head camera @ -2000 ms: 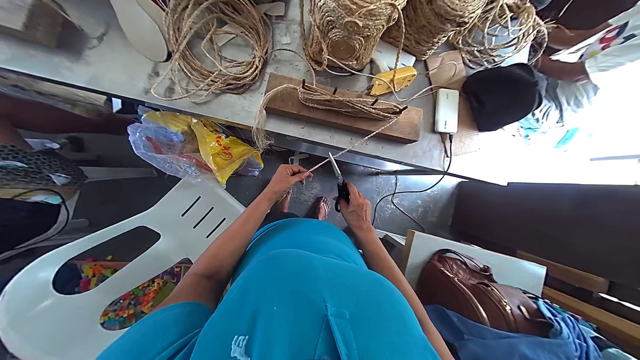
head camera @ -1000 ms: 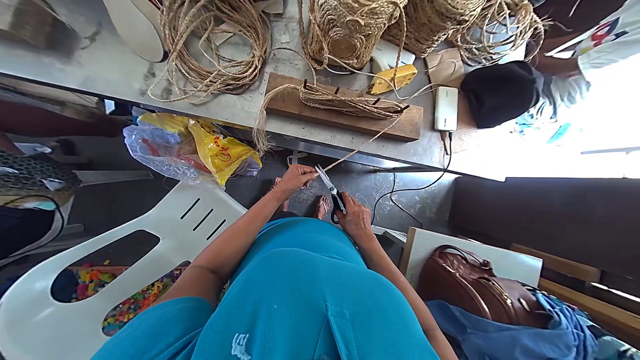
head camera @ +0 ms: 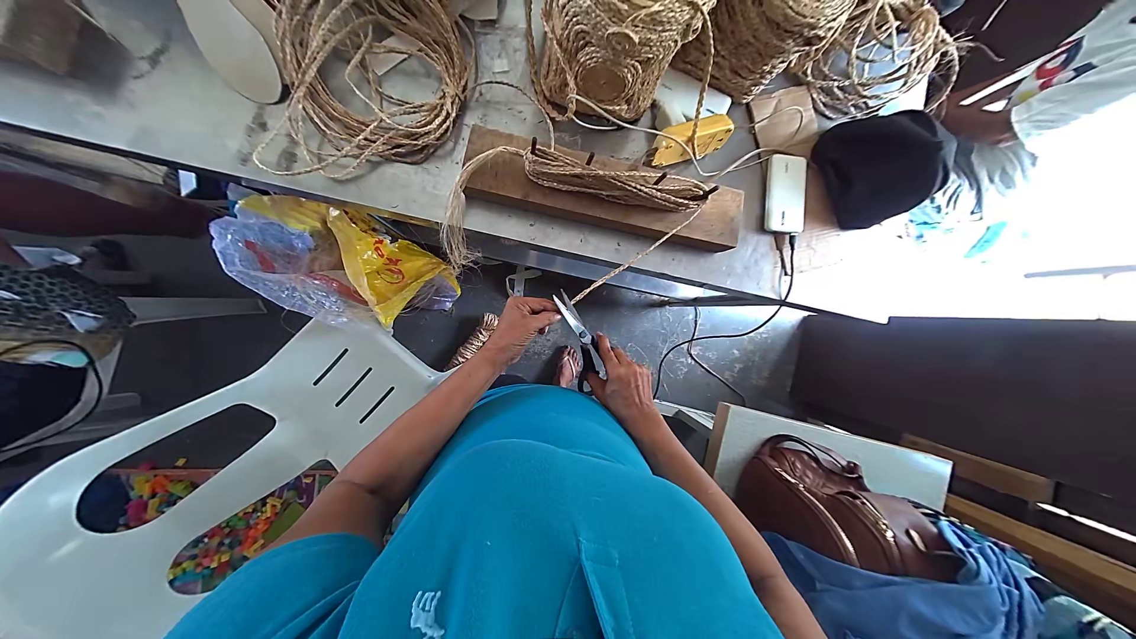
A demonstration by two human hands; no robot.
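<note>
My left hand (head camera: 524, 326) pinches the free end of a braided fiber cord (head camera: 628, 264). My right hand (head camera: 625, 377) has its fingers in the black handles of a pair of scissors (head camera: 575, 321). Their blades are slightly apart, by the cord end near my left fingertips; whether they touch the cord I cannot tell. The cord runs up to a hank of cord (head camera: 612, 181) wound around metal pegs on a wooden block (head camera: 723, 216) at the table's edge. Loose fibers (head camera: 455, 213) hang from the block's left end over the edge.
On the metal table (head camera: 204, 124) are coiled cord (head camera: 426, 106), woven baskets (head camera: 612, 75), a yellow tool (head camera: 692, 140), a white power bank (head camera: 785, 195) with a cable, and a black cap (head camera: 879, 169). A white plastic chair (head camera: 293, 390) stands left, a brown leather bag (head camera: 825, 506) right. Another person's arm (head camera: 976, 120) shows upper right.
The scissors, lower and angled in the earliest frame, have come up against the cord near my left fingertips, and their blades have closed somewhat. The cord remains in my left hand.
</note>
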